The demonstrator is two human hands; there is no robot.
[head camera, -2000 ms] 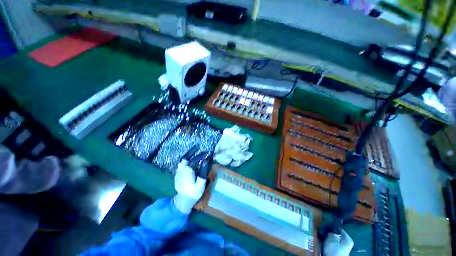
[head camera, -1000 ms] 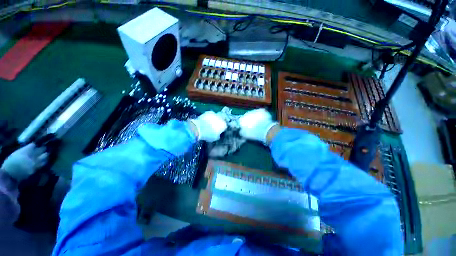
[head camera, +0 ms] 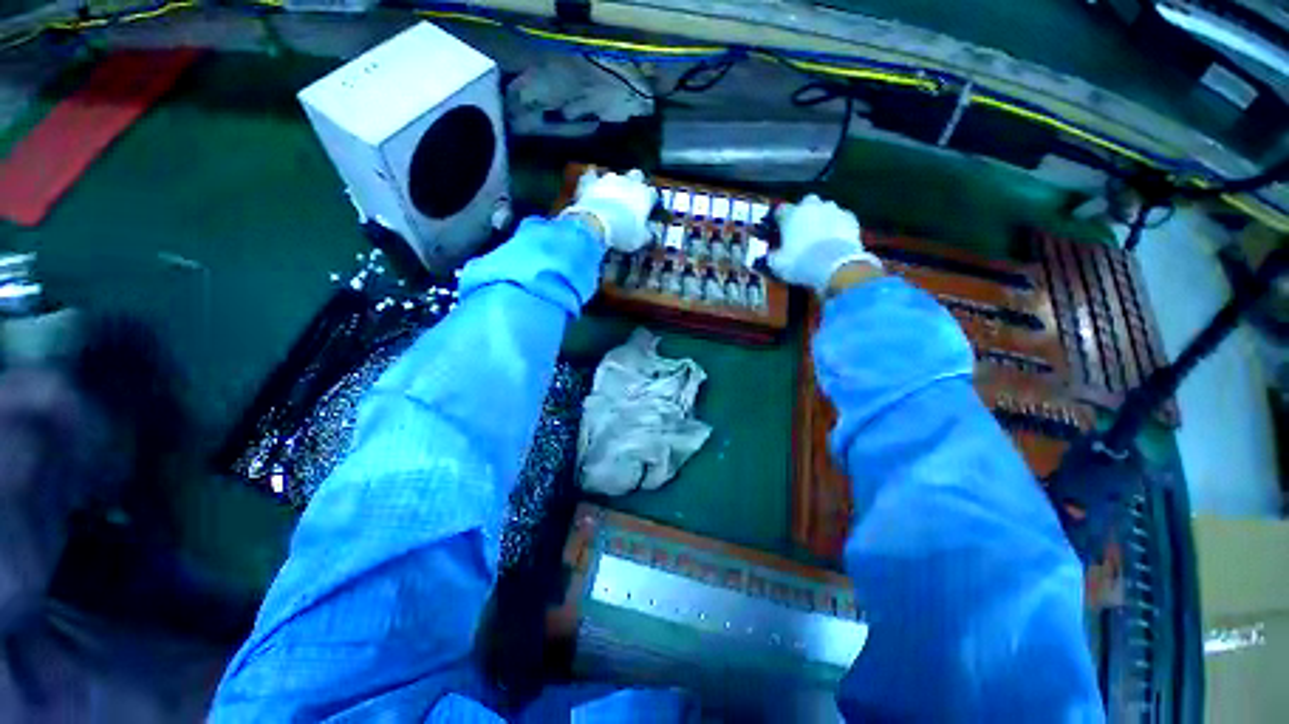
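Observation:
My left hand (head camera: 616,209), in a white glove, is on the left rear part of the brown component tray (head camera: 693,314). My right hand (head camera: 820,243), also in a white glove, is at the tray's right edge. The tray holds rows of pale and dark parts. My fingertips are partly hidden, so the exact grip is hard to see. A silvery heat sink (head camera: 721,611) lies in an orange-brown jig (head camera: 583,545) near my body, partly covered by my right sleeve. A crumpled off-white cloth (head camera: 639,417) lies between the tray and the jig.
Tiny silvery screws (head camera: 328,410) lie on a black sheet at left, partly behind my sleeve. A white box device (head camera: 410,149) stands behind them. Component boards (head camera: 1011,318) lie at right near the hanging electric screwdriver (head camera: 1096,474). Another person's blurred sleeve (head camera: 50,467) is at far left.
Both hands have moved from the cloth back to the component tray. The cloth is let go and lies spread lower on the mat. The heat sink at far left is no longer visible.

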